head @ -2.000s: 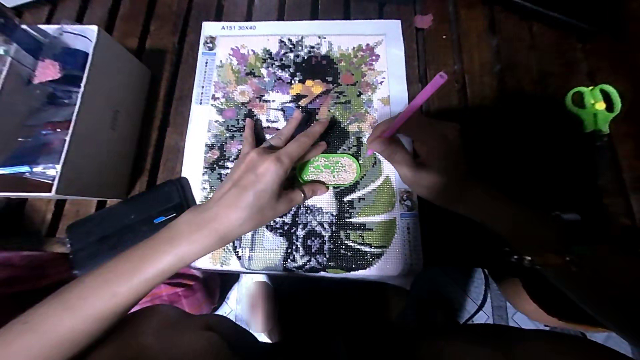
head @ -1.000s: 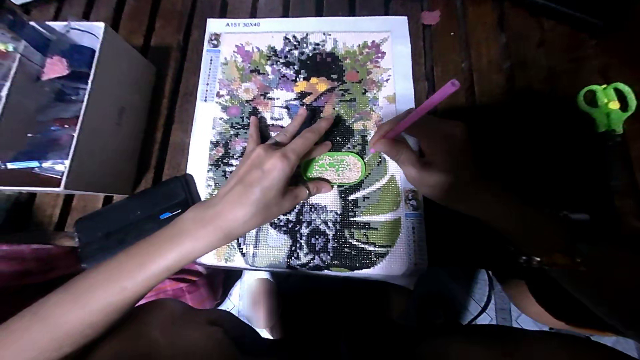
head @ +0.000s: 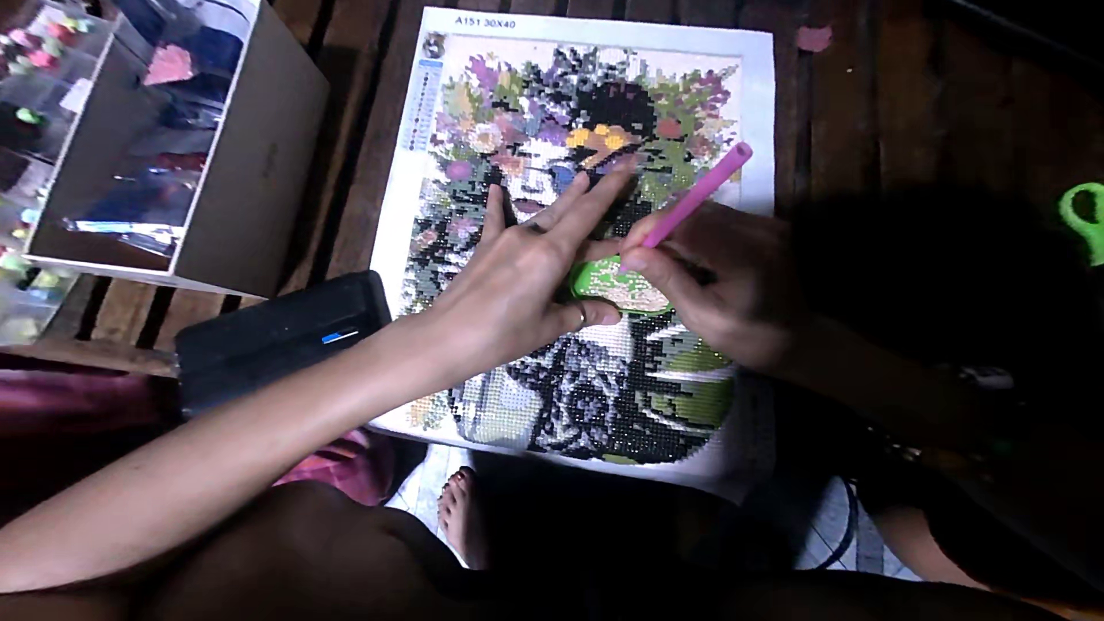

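A diamond painting canvas (head: pixel 586 397) with a face, flowers and leaves lies on the slatted wooden table. On it rests a small green tray (head: pixel 625 289) of pale beads. My left hand (head: pixel 535 259) lies spread over the canvas, its thumb and index finger around the tray's left side; a ring is on the thumb. My right hand (head: pixel 716 285) pinches a pink applicator pen (head: pixel 699 194) near its lower end, with the tip down at the beads in the tray. My right fingers partly cover the tray's right end.
A divided box (head: pixel 267 155) with packets and pens stands at the upper left, beside clear containers of small colourful things. A black case (head: pixel 285 341) lies left of the canvas. Green-handled scissors (head: pixel 1082 216) are at the right edge, and a pink scrap (head: pixel 814 38) lies at the top.
My right hand has moved left with the pink pen, from the canvas right of the tray to over the tray. My left hand stays by the tray.
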